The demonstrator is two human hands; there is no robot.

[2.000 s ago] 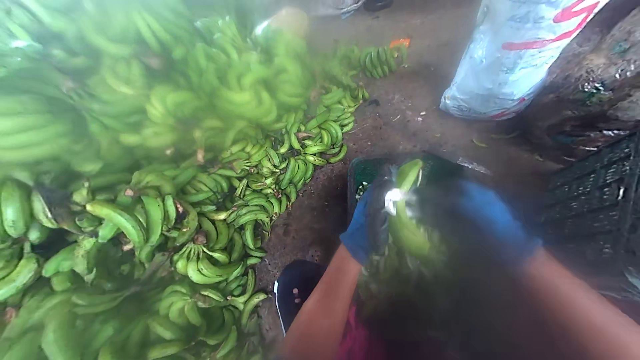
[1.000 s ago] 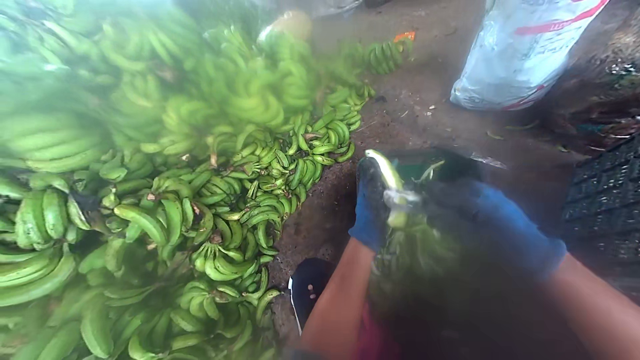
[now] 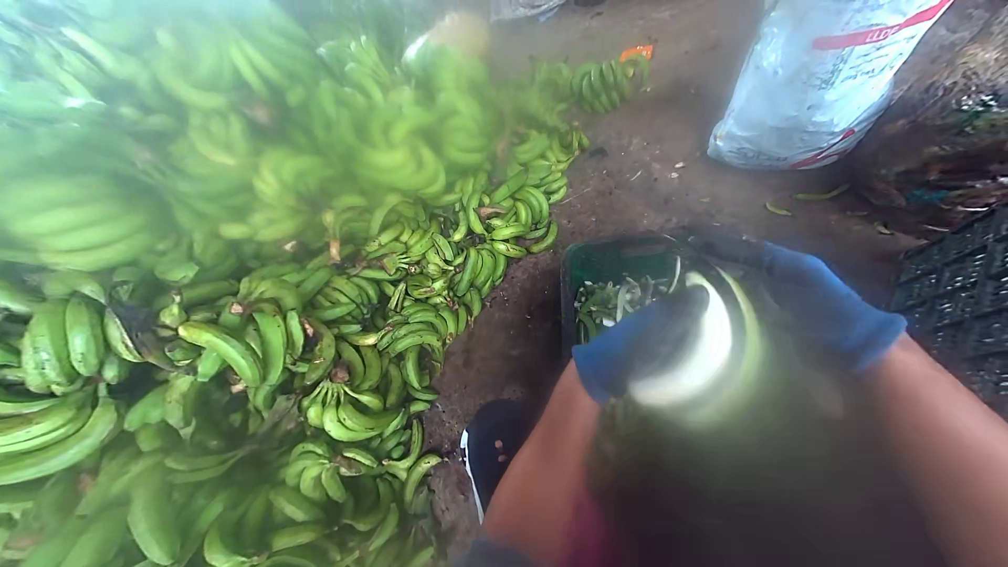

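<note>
My left hand (image 3: 642, 342), in a blue and dark glove, is closed around a partly peeled green banana (image 3: 701, 350), whose pale flesh shows along its curve. At its upper right is my right hand (image 3: 819, 295), gloved the same way; its fingers are dark and blurred, and whether it holds a tool cannot be told. A strip of green peel (image 3: 740, 315) curves between the hands. Behind them stands a dark green crate (image 3: 579, 260) with peel scraps (image 3: 618, 299) inside. A haze blurs the area below my hands.
A large heap of green bananas (image 3: 409, 331) covers the left side. A white plastic sack (image 3: 795, 94) bearing writing stands at the upper right. A black plastic crate (image 3: 957, 295) is at the right edge. A dark shoe (image 3: 500, 445) rests on the dirt floor (image 3: 630, 173).
More pale flesh shows on the banana, which is tilted differently from one second ago. My left hand has turned over it, and more of the crate's inside and its scraps is visible.
</note>
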